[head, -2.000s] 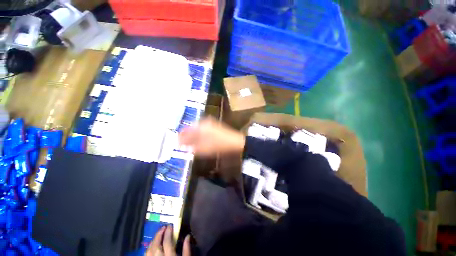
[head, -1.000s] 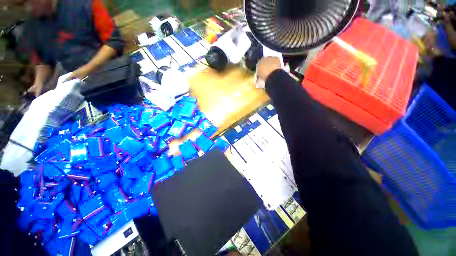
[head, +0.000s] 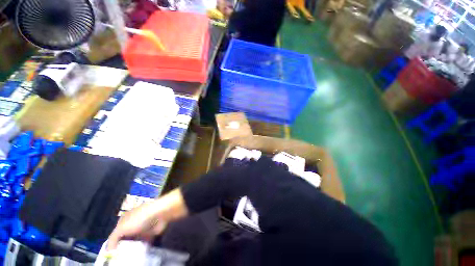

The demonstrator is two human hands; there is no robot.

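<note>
My right hand [head: 148, 221] is low and left of centre, blurred, its black sleeve reaching in from the lower right. Its fingers are on a white plastic part [head: 133, 254], cut off by the bottom edge, and appear to grip it. My left hand is not in view. White covers [head: 138, 122] lie nested on the bench, behind a low stack of flat black panels [head: 78, 192]. Blue battery packs [head: 21, 156] are heaped at the left edge. A white unit with a black round end [head: 60, 78] lies farther back.
An open carton of white-and-black units [head: 330, 171] stands right of the bench, partly behind my arm. Beyond are a small brown box [head: 232, 126] and a blue basket [head: 265, 93]. A red basket [head: 166, 47] and a fan [head: 54, 21] are at the back.
The view has swung right, over the floor and carton. My right hand has come back from the far white units to the near bench edge, now with a white part at its fingers.
</note>
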